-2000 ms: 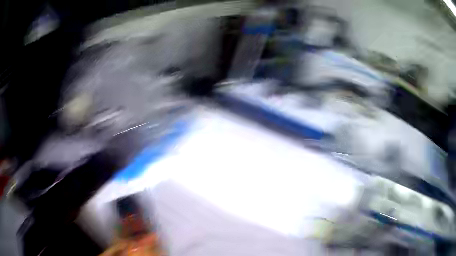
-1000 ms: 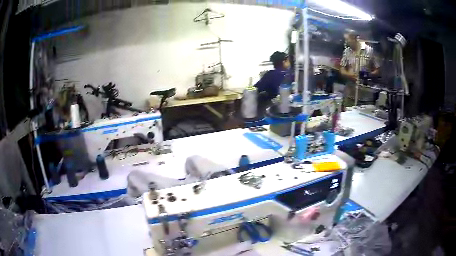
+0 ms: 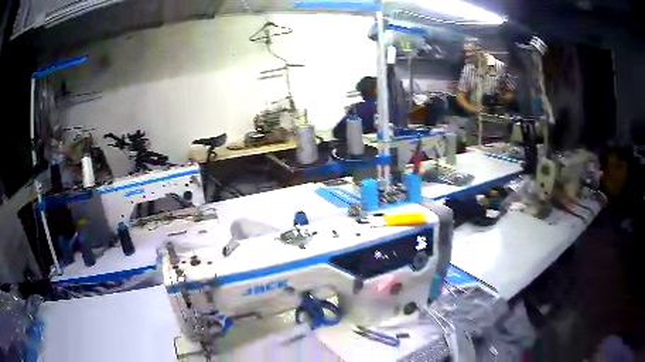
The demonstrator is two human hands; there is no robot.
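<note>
Neither of my hands is in the picture. Nearest in front of me is the white sewing machine (image 3: 304,272) with a blue stripe and "JACK" lettering. Its needle and presser foot area (image 3: 201,329) is at the left end of the head, blurred and partly cut off by the lower edge. Blue-handled scissors (image 3: 320,310) show under the machine arm. Small blue snips or tweezers (image 3: 378,335) lie to their right. A yellow-orange object (image 3: 404,219) lies on top of the machine. The white table (image 3: 106,329) extends left of the head.
A second machine (image 3: 152,187) stands behind on the left, with dark thread cones (image 3: 125,239) near it. Grey cones (image 3: 307,145) stand further back. Crumpled clear plastic (image 3: 488,325) is at the lower right. Another machine (image 3: 566,177) is at the right. Two people (image 3: 484,81) are in the background.
From a blurred downward view of the white table, my view has risen to the workshop. Since one second ago, the scene has shifted left in the picture. Both hands are out of view.
</note>
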